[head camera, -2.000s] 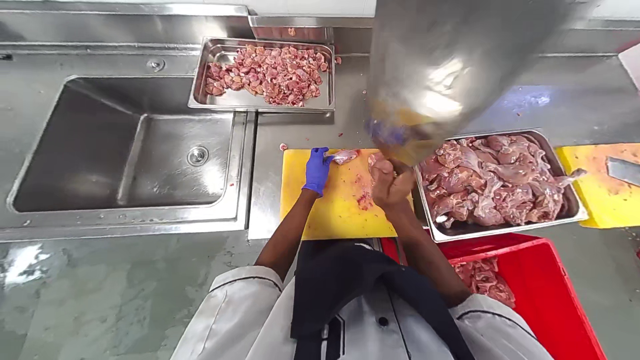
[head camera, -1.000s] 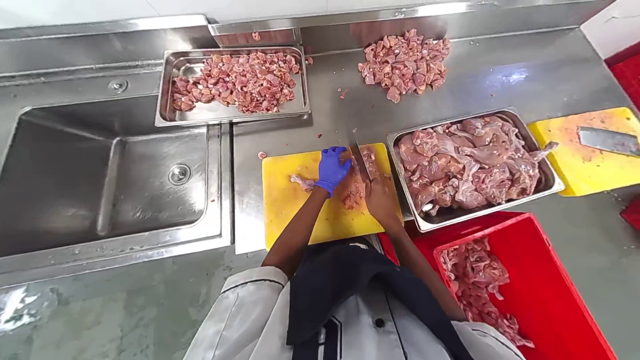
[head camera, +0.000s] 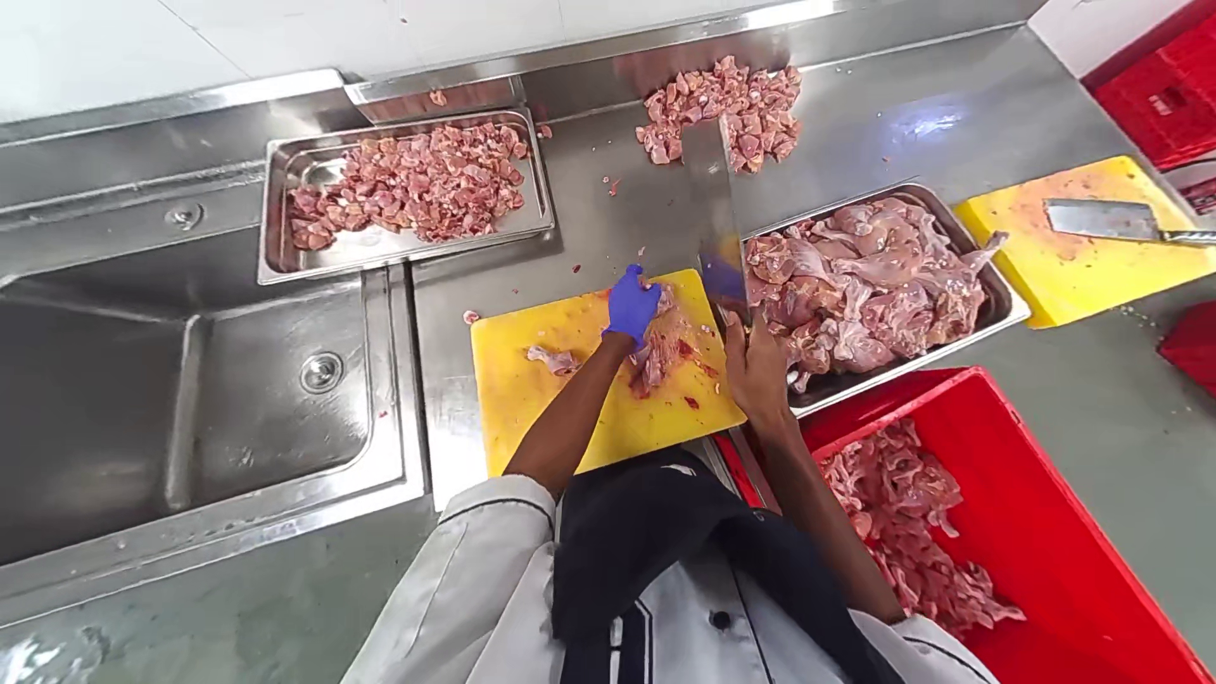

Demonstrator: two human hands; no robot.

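Observation:
My left hand (head camera: 634, 306), in a blue glove, grips raw chicken (head camera: 654, 356) near the upper middle of the yellow cutting board (head camera: 513, 418). A small chicken piece with bone (head camera: 553, 360) lies on the board to the left of that hand. My bare right hand (head camera: 758, 370) holds a cleaver (head camera: 714, 204) by its handle at the board's right edge, with the wide blade raised and pointing away from me. Red scraps lie on the board. Right of it stands a steel tray (head camera: 912, 361) heaped with raw chicken legs (head camera: 874, 275).
A steel tray of cut meat (head camera: 418, 180) stands back left, beside the sink (head camera: 256, 380). Cut meat (head camera: 727, 109) is piled at the back. A red crate (head camera: 1045, 532) with trimmings is at lower right. Another cleaver (head camera: 1102, 218) lies on a second yellow board (head camera: 1064, 275).
The cleaver, down at the board beside my left hand one second ago, is now raised at the board's right edge. My right hand has moved right, away from my left hand.

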